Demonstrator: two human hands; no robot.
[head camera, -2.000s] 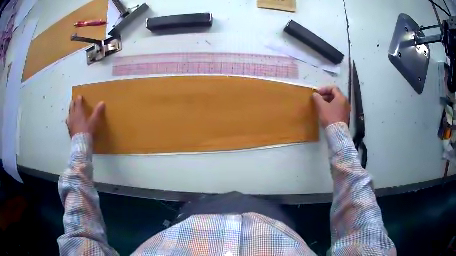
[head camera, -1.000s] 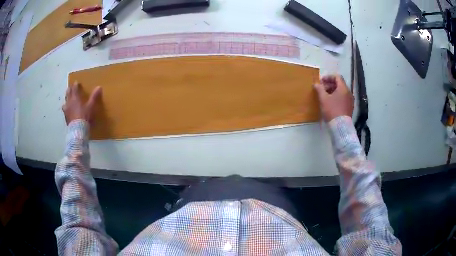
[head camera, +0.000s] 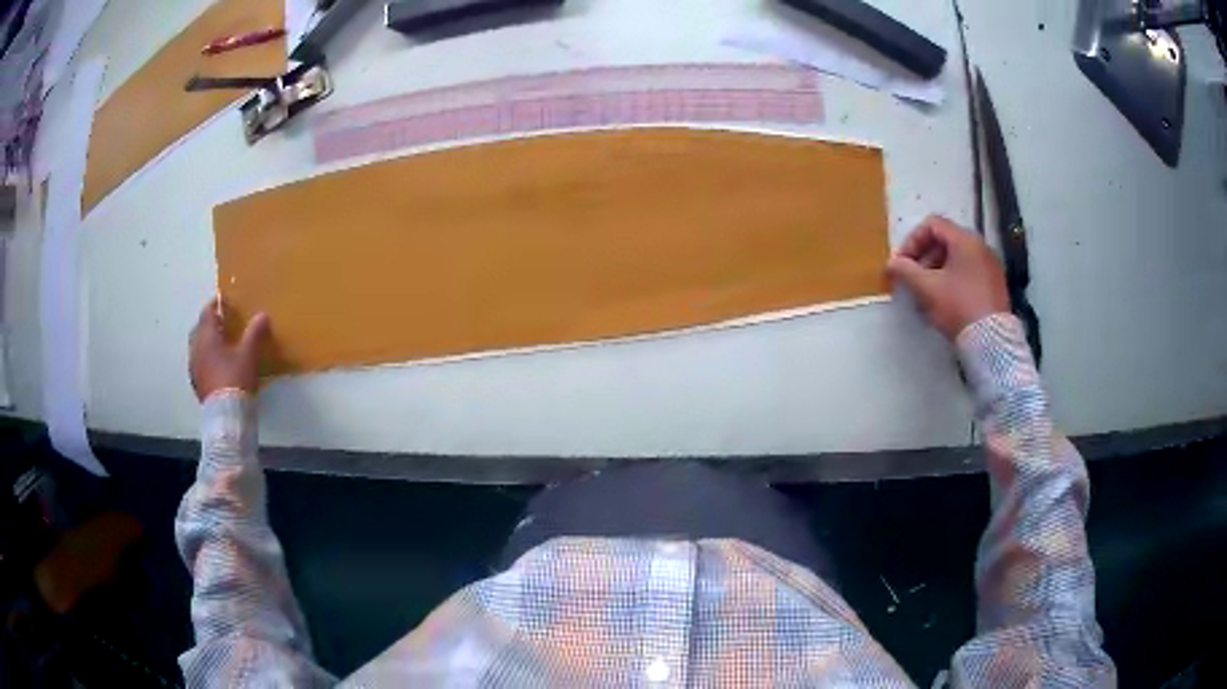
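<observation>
The long tan-orange card pattern (head camera: 559, 249) lies on the table in front of me, with a thin white rim of fabric (head camera: 579, 342) showing along its near and far edges. My left hand (head camera: 226, 350) is at the pattern's lower left corner, thumb on the card and fingers at its left edge. My right hand (head camera: 953, 276) is at the right edge near the lower right corner, thumb and forefinger pinched together at the edge.
A clear pink-gridded ruler (head camera: 565, 108) lies just beyond the pattern. Black bars (head camera: 471, 11) lie behind it, one at right (head camera: 875, 34). Dark shears (head camera: 1002, 202) lie right of my right hand. Metal tools (head camera: 285, 101) and a red pen (head camera: 244, 42) are at far left.
My left hand has moved down the pattern's left edge to its lower corner. My right hand has moved down the right edge. The view has shifted slightly.
</observation>
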